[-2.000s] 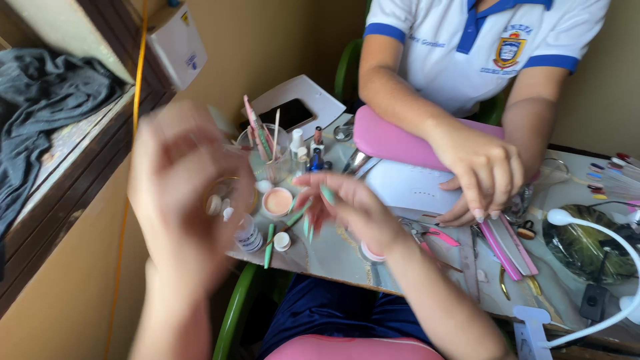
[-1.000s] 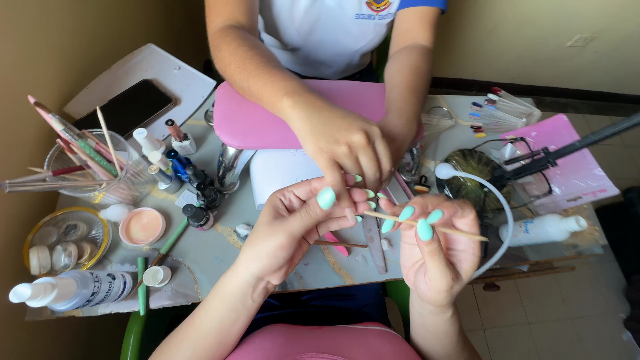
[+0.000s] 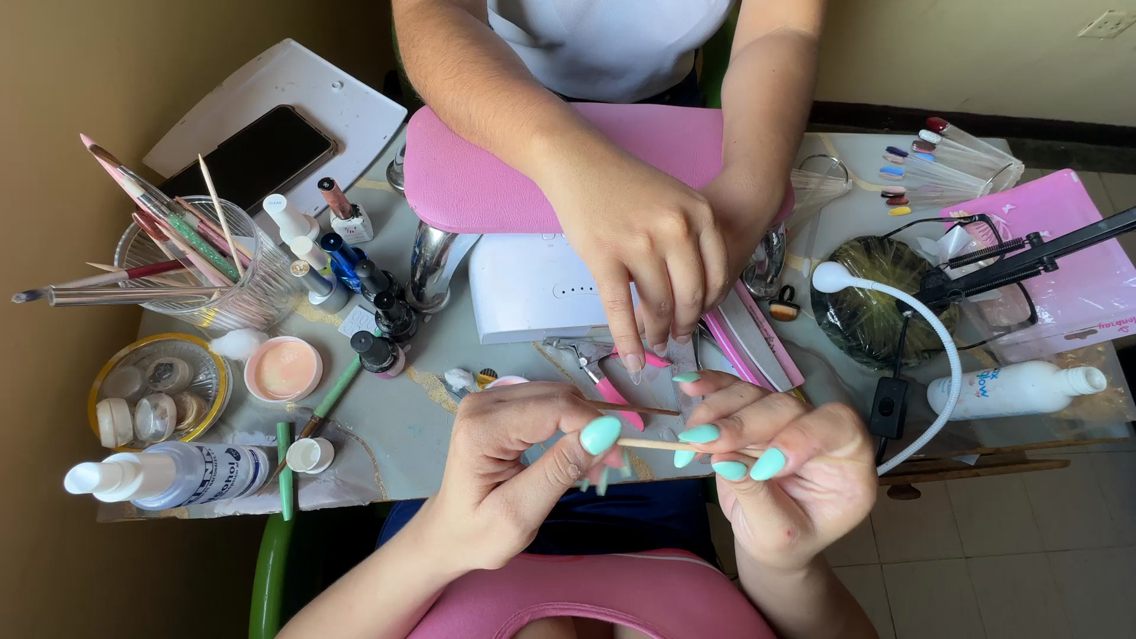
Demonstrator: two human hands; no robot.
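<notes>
My left hand (image 3: 528,470) and my right hand (image 3: 790,466) meet above the near edge of the table. A thin wooden stick (image 3: 652,443) runs between them, its right part gripped by my right fingers and its left end at my left thumb. A darker thin stick or brush handle (image 3: 635,408) sticks out from the left fingers; its other end is hidden. Just beyond lie pink-handled cuticle nippers (image 3: 612,390) and pink-edged nail files (image 3: 750,342). The other person's hands (image 3: 652,240) rest over a pink padded armrest (image 3: 488,177) and a white nail lamp (image 3: 524,284).
On the left stand a clear cup (image 3: 209,275) of brushes, nail polish bottles (image 3: 377,311), a round jar tray (image 3: 160,390), an open jar (image 3: 282,368) and a pump bottle (image 3: 195,475). On the right are a flexible-neck lamp (image 3: 950,346), a white bottle (image 3: 1012,390) and nail color samples (image 3: 950,164).
Two seconds ago my hands were apart and blurred; now they are close together with the stick between them. The view has turned and shifted. The other person's hands remain by the armrest.
</notes>
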